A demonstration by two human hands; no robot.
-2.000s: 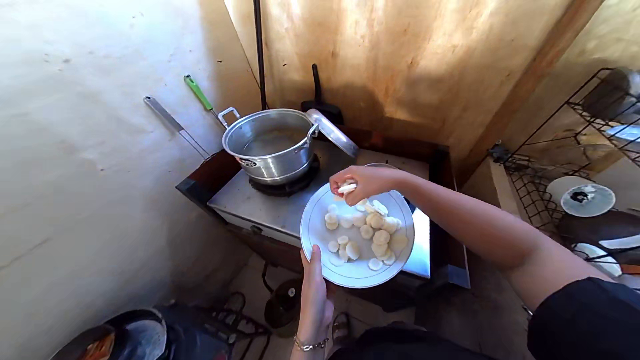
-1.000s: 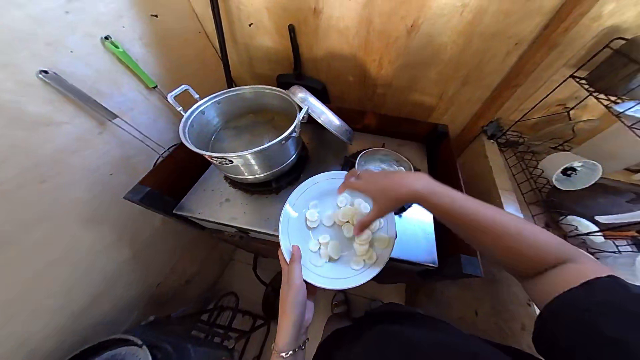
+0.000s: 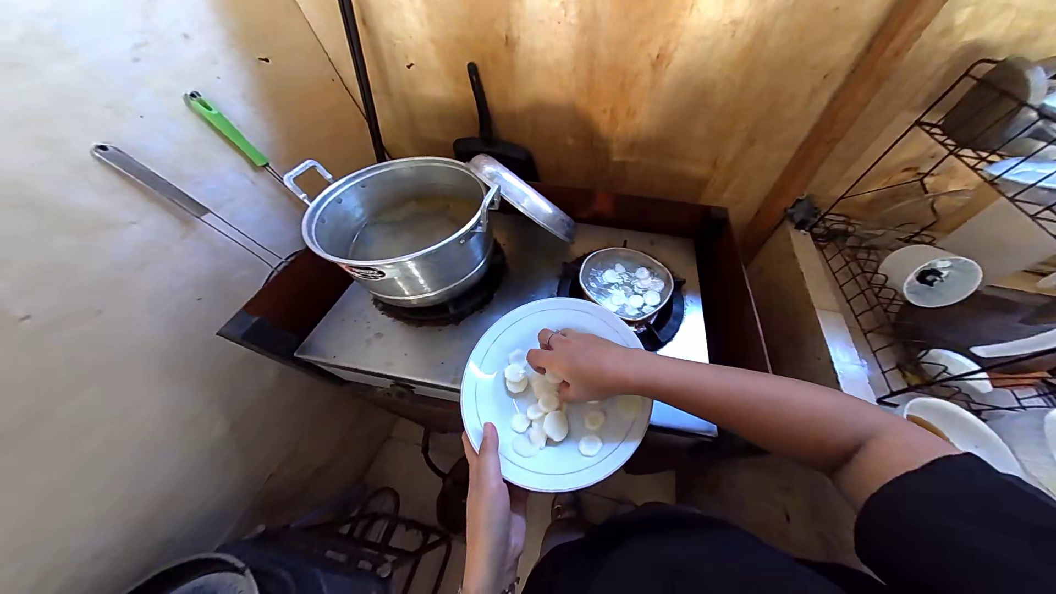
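My left hand (image 3: 495, 503) grips the near left rim of a white plate (image 3: 503, 330), its thumb on top. Pale round slices (image 3: 554, 425) lie on the plate. My right hand (image 3: 582, 363) reaches down onto the slices with bent fingers; its fingertips are partly hidden, and whether it holds any slice cannot be told. Just beyond the plate, a small metal pan (image 3: 587, 276) on the right burner holds liquid with several similar slices (image 3: 631, 289) in it. On the left burner stands a large aluminium pot (image 3: 396, 264) with some liquid inside.
A metal lid (image 3: 524, 198) leans against the pot's right side on the gas stove (image 3: 346, 334). Behind it stands a black pan (image 3: 495, 153). Two long-handled utensils, one with a green handle (image 3: 227, 132), lean at the left wall. A wire dish rack (image 3: 858, 272) with dishes is on the right.
My right hand was raised over the plate holding pale slices two seconds ago; now it is down among the slices. More of the small pan now shows, with slices in it.
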